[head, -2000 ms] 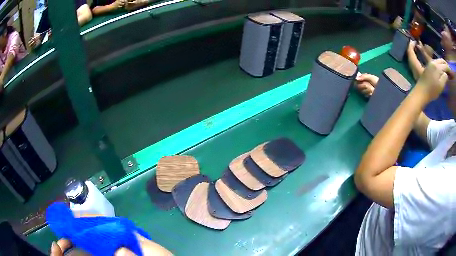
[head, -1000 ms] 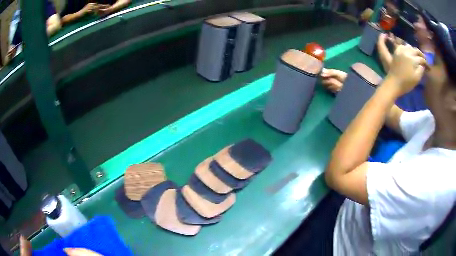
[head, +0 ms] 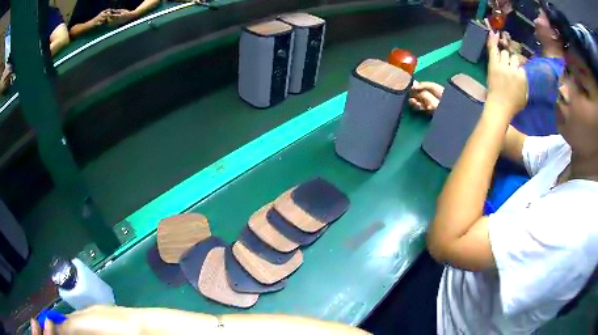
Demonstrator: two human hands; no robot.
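Observation:
My right forearm lies across the bottom edge, and my right hand [head: 79,320] is at the bottom left, partly cut off, on a small visible piece of blue cloth [head: 51,318]. A few fingertips, seemingly of my left hand [head: 37,327], show beside the cloth in the corner; their grip is hidden. A white bottle [head: 85,286] with a silver-and-black cap stands just behind my right hand. Thin wood-grain and dark end covers [head: 267,263] overlap in a fanned row on the green bench [head: 341,278].
A grey speaker [head: 372,121] with a wood-look top stands beyond the covers. Another speaker [head: 452,127] stands beside a person in a white shirt [head: 518,262] at right. Two speakers stand on the green surface behind the light-green rail [head: 219,169]. A green post [head: 56,141] rises at left.
My right forearm has come into view along the bottom edge, its hand further left. Much less of the blue cloth shows. The view has shifted right, so bench things appear further left.

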